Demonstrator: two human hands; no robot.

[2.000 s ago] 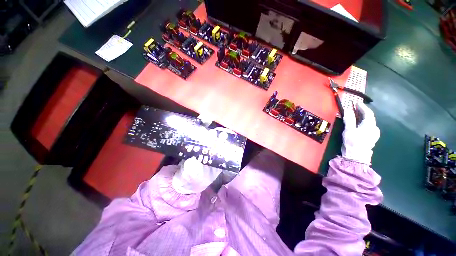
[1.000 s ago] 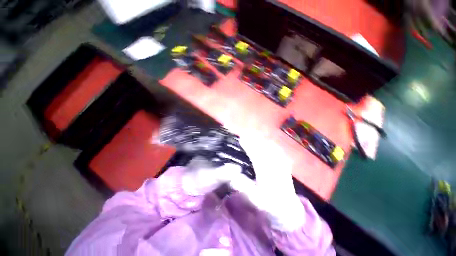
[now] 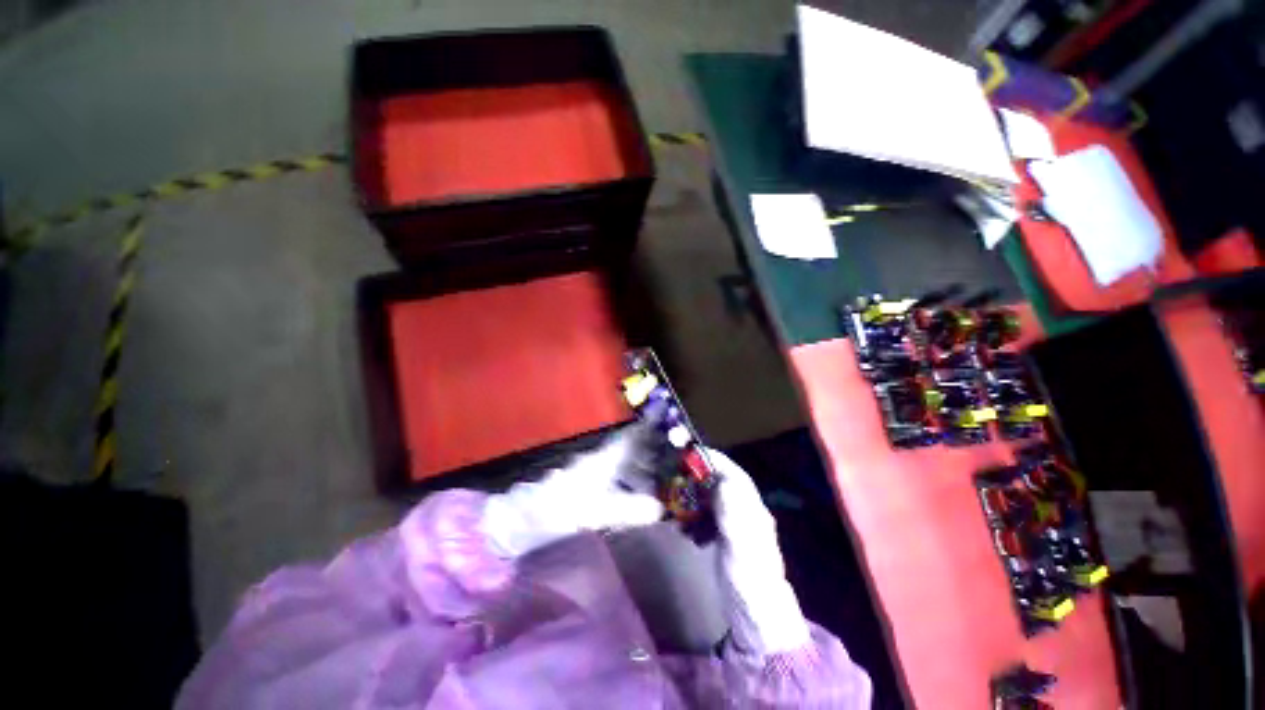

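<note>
A long narrow power supply board [image 3: 669, 427] is held in front of my body, its parts side showing with a yellow block near its far end. My left hand [image 3: 583, 497], in a white glove, grips the board from the left near its lower part. My right hand [image 3: 749, 548], also in a white glove, is against the board's right edge near its lower end. The fingers of both hands are partly hidden by the board and blurred.
Two black bins lined with red foam stand on the floor at left [image 3: 364, 139] [image 3: 375, 375]. Several boards [image 3: 957, 368] lie on the red foam sheet [image 3: 909, 555] at right. A black bin [image 3: 1075, 402], a paper label [image 3: 794, 225] and white pages [image 3: 902, 97] are on the bench.
The view has turned left towards the floor bins. The board has turned from solder side to parts side. My right hand has left the cutters and come to the board.
</note>
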